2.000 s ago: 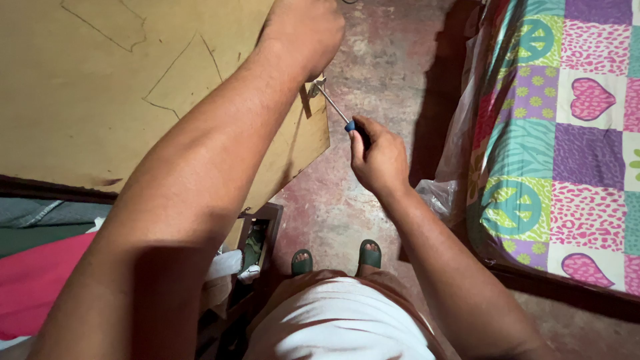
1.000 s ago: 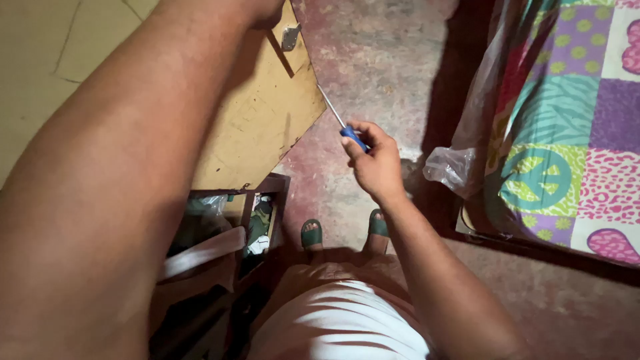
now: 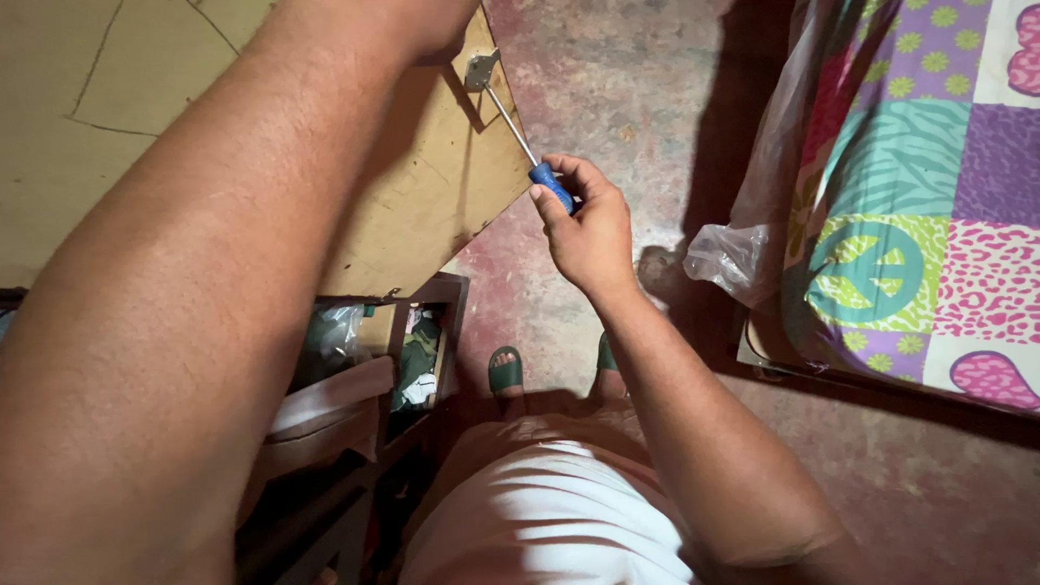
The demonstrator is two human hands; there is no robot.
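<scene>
My right hand [image 3: 589,223] grips the blue handle of a screwdriver [image 3: 552,185]. The screwdriver's metal shaft slants up and left, its tip at a small metal hinge or bracket [image 3: 481,71] near the edge of a tan wooden panel [image 3: 406,219]. My left hand [image 3: 443,24] is at the top of the view, beside the bracket and over the panel; its fingers are mostly cut off and hidden, so what it holds cannot be made out. My left forearm crosses the panel.
Below the panel stands a dark wooden cabinet [image 3: 455,301] with clothes and plastic inside. A mattress with a patchwork sheet [image 3: 894,162] lies to the right, clear plastic [image 3: 731,256] hanging at its side. My feet in green slides [image 3: 505,372] are on the worn floor.
The screwdriver tip was at the bracket two seconds ago, was away from it below the bracket one second ago, and is back at it now. The view has shifted.
</scene>
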